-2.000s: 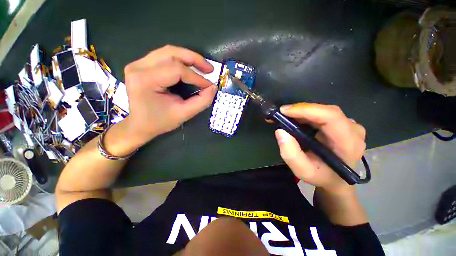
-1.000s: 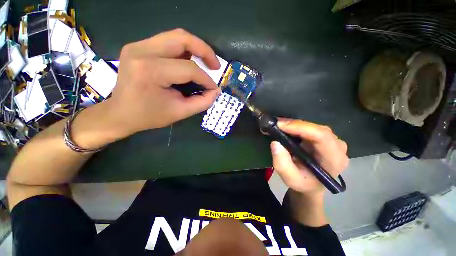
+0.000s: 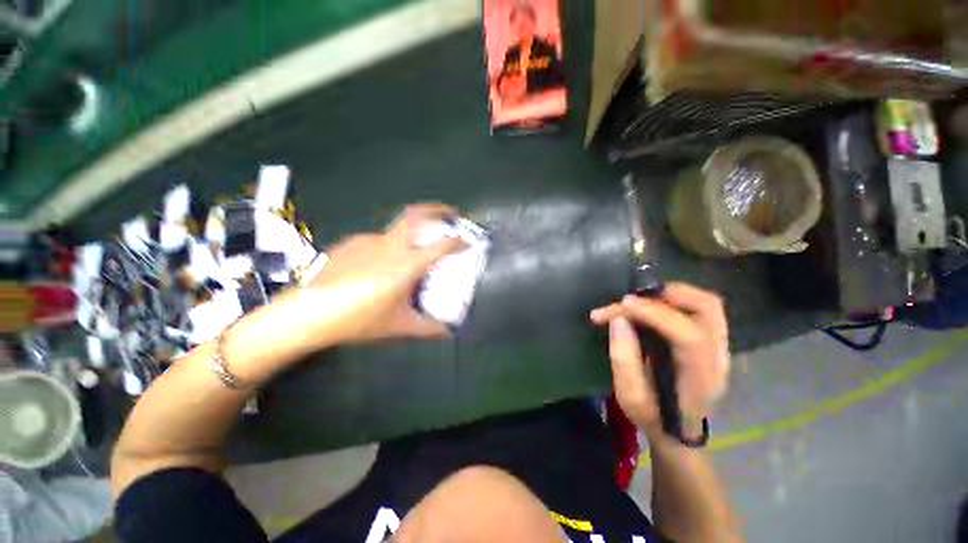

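Observation:
My left hand (image 3: 398, 281) holds the phone circuit board (image 3: 454, 278), its white keypad area facing up; the picture is blurred and the LCD screen on it cannot be made out clearly. My right hand (image 3: 679, 345) grips the black soldering iron (image 3: 660, 366) like a pen. Its thin metal shaft points up and away, beside the tip-cleaning pot (image 3: 690, 212), apart from the board. A pile of LCD screens (image 3: 218, 308), white and black with orange tabs, lies left of my left hand.
A smartphone (image 3: 526, 74) showing a person stands at the far edge. A cardboard box (image 3: 796, 53) is at the upper right, with dark coiled wire (image 3: 701, 122) below it. A dark box (image 3: 865, 212) sits right of the pot. A small fan (image 3: 37, 419) is at lower left.
The iron has swung away from the board to the right, towards the pot. My left hand has closed around the board. The view has shifted, bringing the smartphone and cardboard box in.

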